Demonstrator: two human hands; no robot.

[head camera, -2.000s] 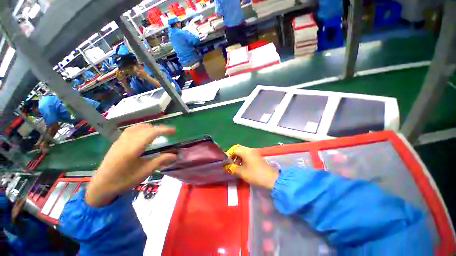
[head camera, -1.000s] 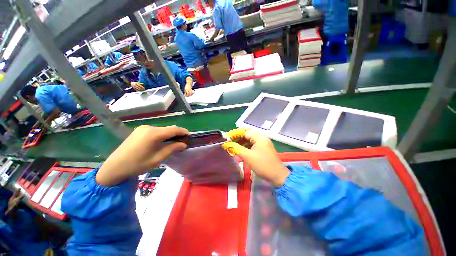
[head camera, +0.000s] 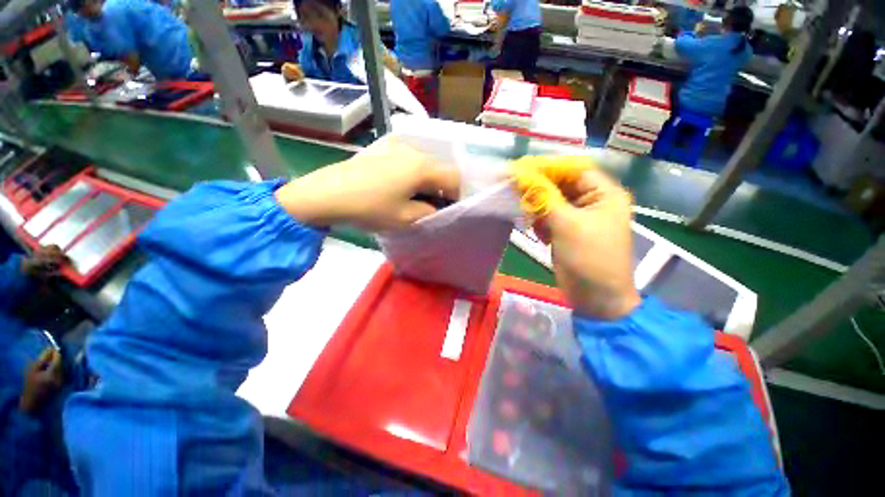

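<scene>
My left hand [head camera: 388, 184] holds the top left edge of a milky protective sleeve [head camera: 451, 243] upright over the red tray's left slot. My right hand [head camera: 582, 218], with yellow finger cots, pinches the sleeve's top right corner. The sleeve looks pale grey; its contents are not clearly visible. The red tray [head camera: 374, 364] shows a bare red left slot with a small white strip beside it. A bagged tablet [head camera: 534, 398] with hazy red round shapes lies in the middle slot. My right sleeve hides much of the right slot.
A white tray [head camera: 742, 313] with dark tablets lies on the green belt [head camera: 776, 248] behind the red tray. Grey posts [head camera: 238, 92] rise beyond. A white surface [head camera: 311, 311] is at left. Another red tray [head camera: 146, 209] is far left. People in blue work across the belt.
Both hands have raised the sleeve. Its opening, where the dark tablet edge showed, now looks white with the flap up. The view has shifted, showing more of the red tray's front.
</scene>
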